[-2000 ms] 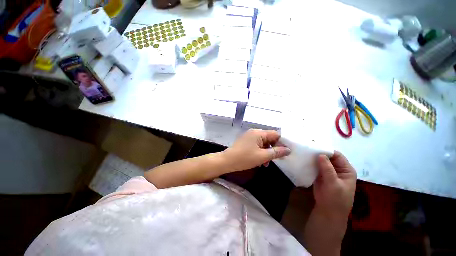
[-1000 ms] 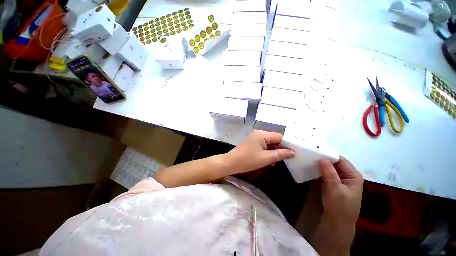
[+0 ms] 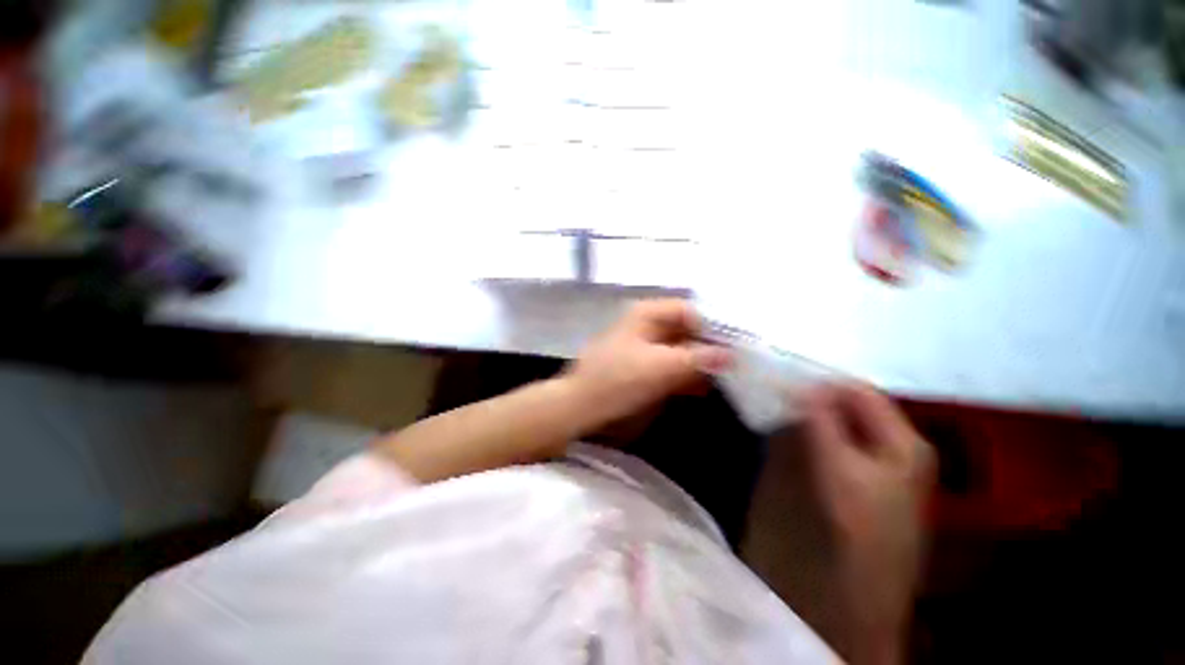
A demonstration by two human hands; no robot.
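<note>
The whole view is blurred. My left hand (image 3: pixel 643 357) grips the left end of a thin white label sheet (image 3: pixel 764 387) between thumb and fingers. My right hand (image 3: pixel 873 448) holds the sheet's right end. The sheet hangs at the bench's front edge, with faint dark marks along its top. Rows of white product boxes (image 3: pixel 591 312) stand just beyond and left of my left hand, with a narrow dark gap between the two rows. Any print on the sheet cannot be read.
Pliers (image 3: pixel 910 221) lie at right, with a gold seal sheet (image 3: pixel 1068 156) beyond. More gold seal stickers (image 3: pixel 305 68) lie at upper left. A dark smartphone (image 3: pixel 169 256) is smeared at left. An open brown carton (image 3: pixel 351 394) is below the bench. Something red (image 3: pixel 1027 468) is below at right.
The camera view has turned and blurred, so the boxes, pliers and phone sit further left in view. Both hands still hold the sheet, which now shows as a narrower piece.
</note>
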